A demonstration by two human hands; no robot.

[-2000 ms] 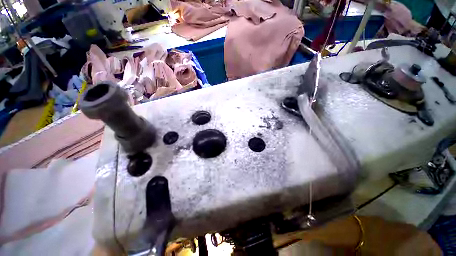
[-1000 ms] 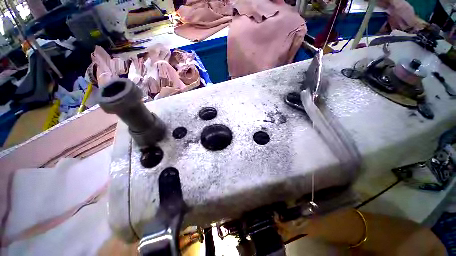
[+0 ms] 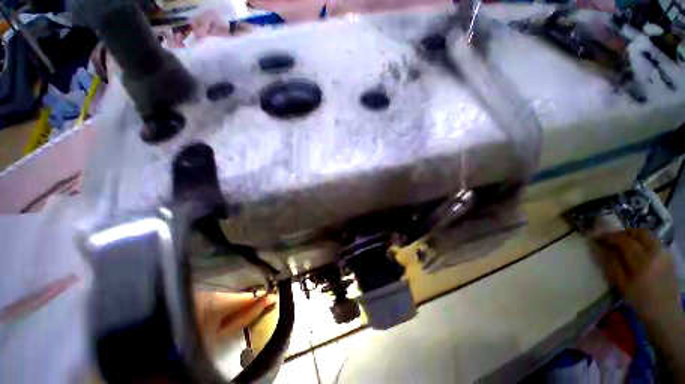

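Observation:
The white sewing machine head (image 3: 420, 135) fills the middle, blurred. Below it is the brightly lit needle area, with small metal parts (image 3: 345, 307). Fingers of my left hand (image 3: 233, 309) show left of the needle area, partly hidden by the curved metal bar (image 3: 131, 292); what they hold cannot be told. My right hand (image 3: 638, 266) is at the right, at the near edge of the bobbin tray (image 3: 659, 214); its fingertips are blurred and their grip is unclear. White cloth with a pink band (image 3: 37, 262) lies left of the machine.
A grey post (image 3: 143, 60) stands on the head's left end. Pink layered cloth (image 3: 37, 176) lies at the far left. Mixed coloured cloth (image 3: 612, 349) sits below the table edge at lower right. Pink cloth and other clutter lie behind the machine.
The view has tipped down and closer to the needle area. My right hand and forearm have moved from beside the needle area to the tray at the right. My left fingers now show more clearly.

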